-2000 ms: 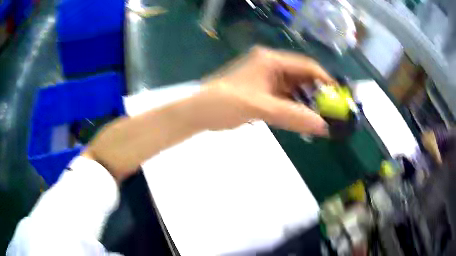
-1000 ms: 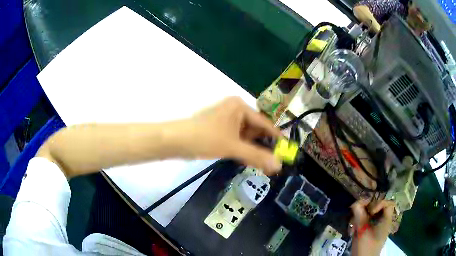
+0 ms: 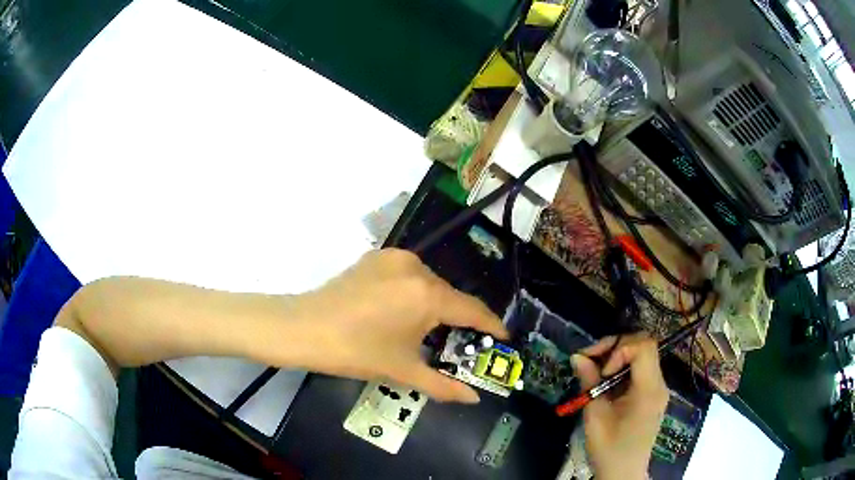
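Note:
My left hand (image 3: 394, 323) comes in from the left and holds an open power adapter unit (image 3: 480, 360) by its sides, its board and yellow transformer facing up. My right hand (image 3: 626, 398), at the lower right, holds a thin red and black pen-like probe (image 3: 600, 387). Its red end points left toward the adapter, with a gap between them. A green test board under clear plastic (image 3: 553, 361) lies on the black surface behind and between the hands, partly hidden. A cream socket strip (image 3: 384, 415) is below my left hand.
A large white sheet (image 3: 216, 141) lies at the left. A glass bulb (image 3: 611, 80), black cables, a red clip (image 3: 634, 252) and a grey test instrument (image 3: 680, 178) stand at the upper right. A small grey-green plate (image 3: 498, 440) lies near the front. A blue crate (image 3: 42, 300) shows at the left edge.
My left hand has moved down and left with the adapter, which now shows its board clearly. My right hand has moved left, and the probe in it is now visible. The view has shifted.

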